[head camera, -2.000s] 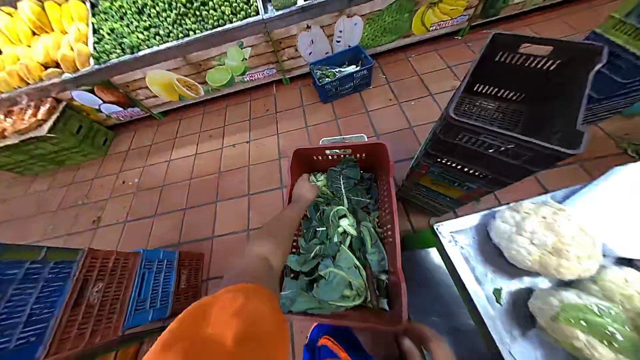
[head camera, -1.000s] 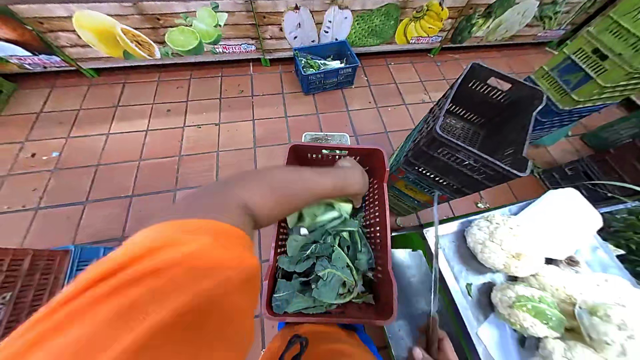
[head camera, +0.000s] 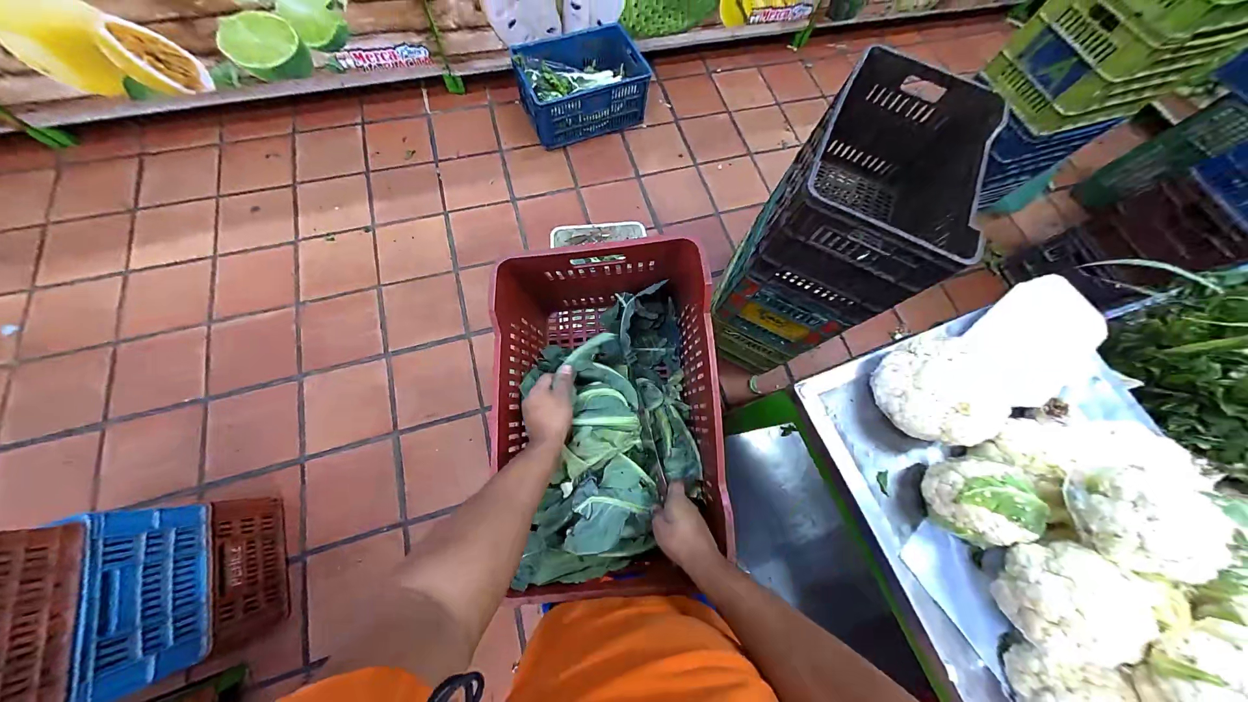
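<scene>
A red plastic crate (head camera: 603,258) stands in front of me with large green cauliflower leaves (head camera: 609,507) in it. My left hand (head camera: 549,405) is inside the crate, its fingers closed around a pale leaf stem at the crate's left side. Low on the right side, my right hand (head camera: 680,526) grips a knife, whose long thin blade (head camera: 650,429) points away from me over the leaves. The knife's handle is mostly hidden by the hand.
At right, a metal tray (head camera: 838,409) holds several cauliflower heads (head camera: 1082,595). Stacked black crates (head camera: 892,166) stand beyond it. A blue crate (head camera: 585,107) with greens is near the painted wall. Blue and red crates (head camera: 146,585) lie at lower left, and a white container (head camera: 597,234) sits behind the red crate.
My left hand has moved from above the crate's far part down among the leaves. My right hand has brought the knife from beside the tray into the crate.
</scene>
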